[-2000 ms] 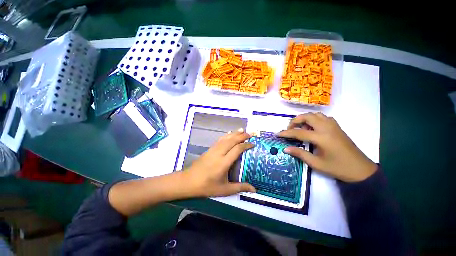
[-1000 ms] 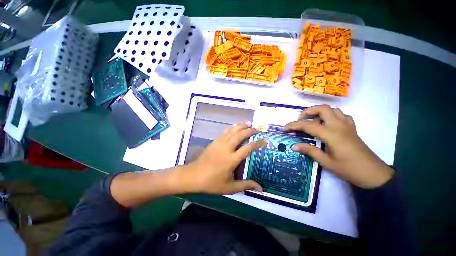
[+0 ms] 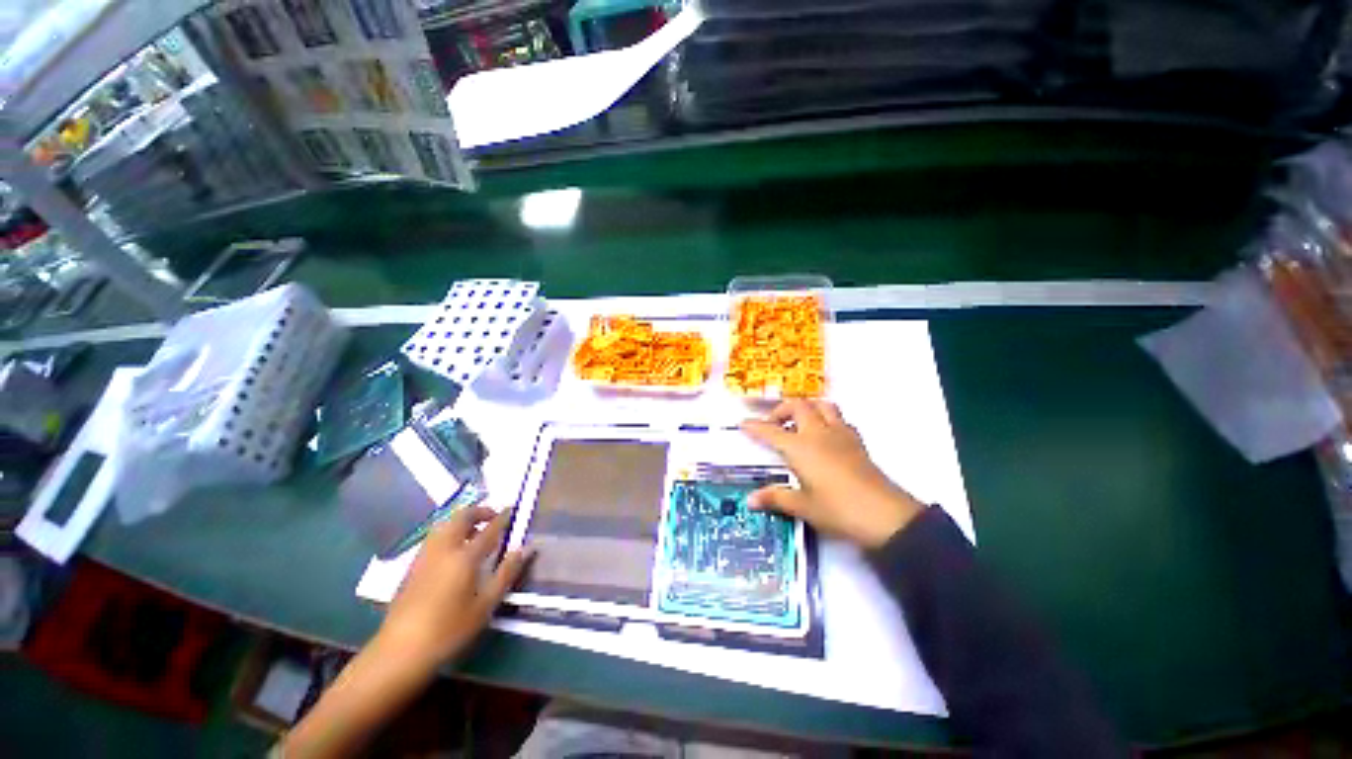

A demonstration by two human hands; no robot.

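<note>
The white front housing (image 3: 638, 610) lies flat on the dark assembly fixture (image 3: 741, 639). Its left window shows the grey-brown panel (image 3: 596, 512). The green circuit board (image 3: 727, 552) lies in its right part. My left hand (image 3: 449, 581) is at the housing's left edge, fingers apart, thumb near the frame. My right hand (image 3: 824, 472) is over the housing's upper right corner, thumb and fingers apart, thumb tip at the board's top edge. Neither hand clearly grips anything.
Two clear tubs of orange keycaps (image 3: 641, 356) stand behind the housing. Dotted keypads (image 3: 478, 329), a board stack (image 3: 408, 482) and a bagged keypad bundle (image 3: 245, 378) lie left. An empty frame (image 3: 245, 270) lies far left. Bagged parts (image 3: 1305, 319) are at the far right.
The view has tilted up and shows more of the far bench. My left hand has moved off the board to the housing's left edge. My right hand has stayed near the board's top, fingers more spread.
</note>
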